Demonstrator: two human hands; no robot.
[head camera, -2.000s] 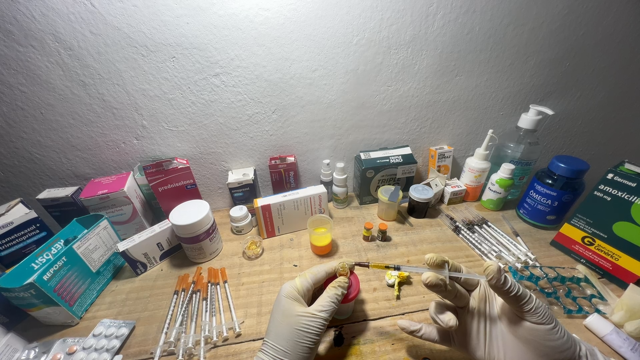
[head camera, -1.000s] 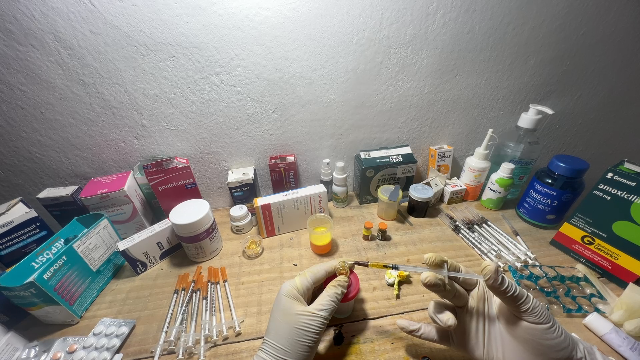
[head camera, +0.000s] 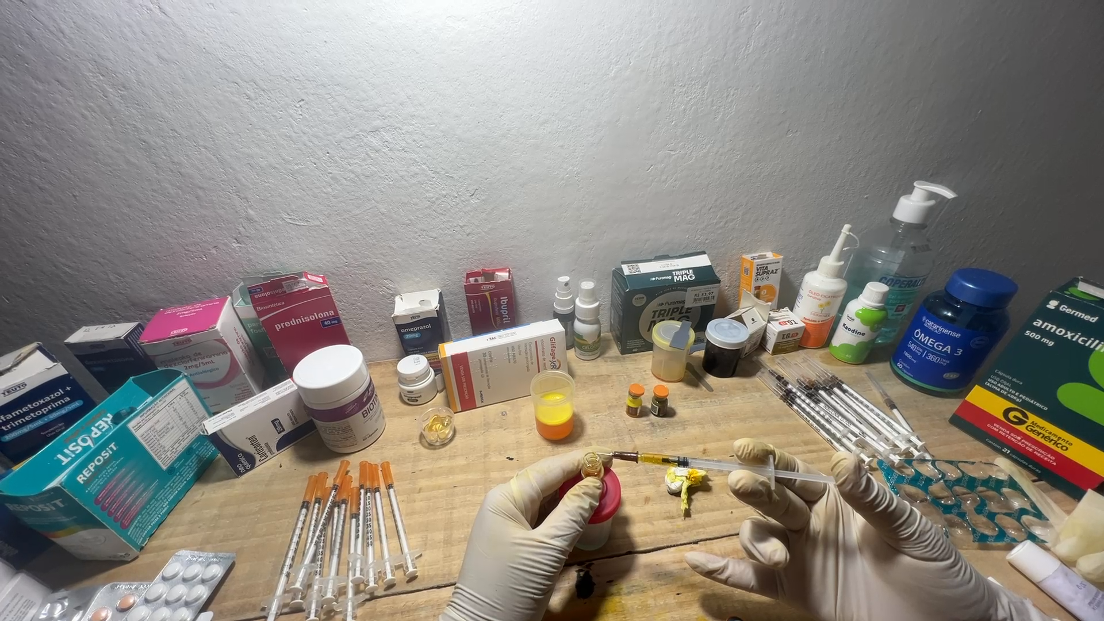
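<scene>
White gloves cover both hands. My left hand (head camera: 539, 526) pinches a small clear glass vial (head camera: 592, 466) between thumb and fingertips, over a red-lidded plastic jar (head camera: 604, 498). My right hand (head camera: 802, 517) holds a syringe (head camera: 707, 464) level, fingers at its flange and plunger; its tip meets the vial, and dark amber liquid shows in the barrel. Whether the needle is inside the vial I cannot tell. Behind the jar stands a clear cup (head camera: 553, 405) of yellow and orange liquid. Two small orange-capped vials (head camera: 635, 400) are to its right. A crumpled yellow-stained wad (head camera: 685, 481) lies below the syringe.
Orange-capped syringes (head camera: 345, 543) lie at the left, near blister packs (head camera: 177, 586). More used-looking syringes (head camera: 841, 410) and a teal blister pack (head camera: 966, 500) lie at the right. Medicine boxes (head camera: 504, 364), a white jar (head camera: 338, 398) and a blue-lidded bottle (head camera: 950, 332) stand along the wall side.
</scene>
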